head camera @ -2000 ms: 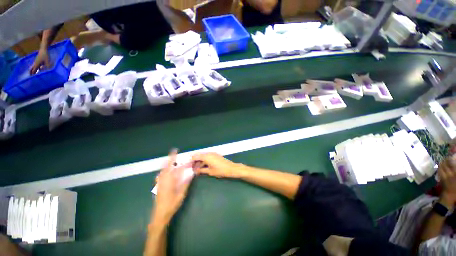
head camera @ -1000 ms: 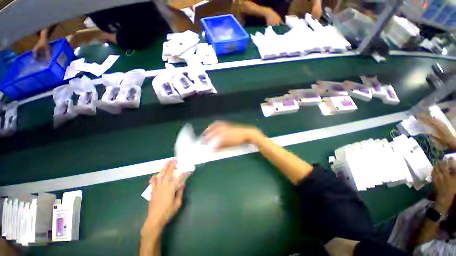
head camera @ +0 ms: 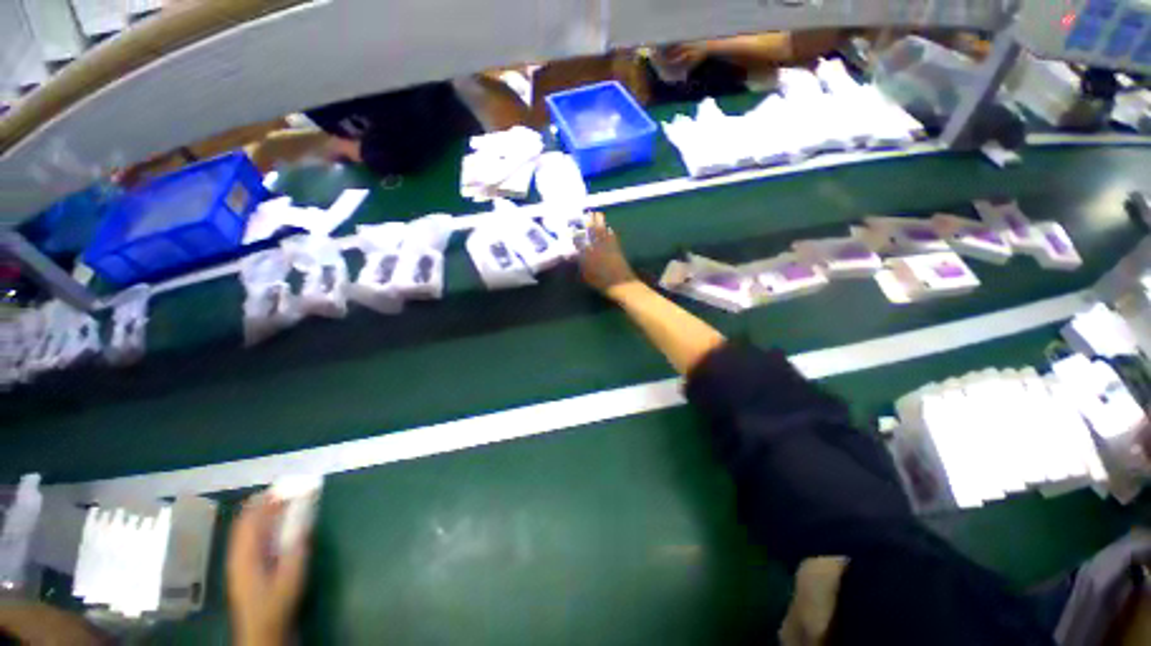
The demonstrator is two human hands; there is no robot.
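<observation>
My right hand (head camera: 606, 256) reaches across the conveyor belt (head camera: 492, 360) and touches the right end of a row of bagged products (head camera: 540, 240); its fingertips overlap the last one, and I cannot tell whether they grip it. My left hand (head camera: 265, 568) is blurred near the ledge at lower left and holds a small white retail box (head camera: 295, 511) upright. Just left of it, standing boxes (head camera: 124, 555) are packed in a tight row on the ledge.
Retail boxes with purple faces (head camera: 928, 275) lie on the belt at right. A stack of white boxes (head camera: 997, 435) stands on the right ledge. Across the belt are a larger blue crate (head camera: 177, 225), small blue bin (head camera: 603, 126), leaflets (head camera: 501, 164) and white product tray (head camera: 789, 123). A grey shelf hangs overhead.
My right hand has moved from the near rail across the belt to the bagged products. My left hand has moved left, towards the standing boxes, with a white box. The view has shifted.
</observation>
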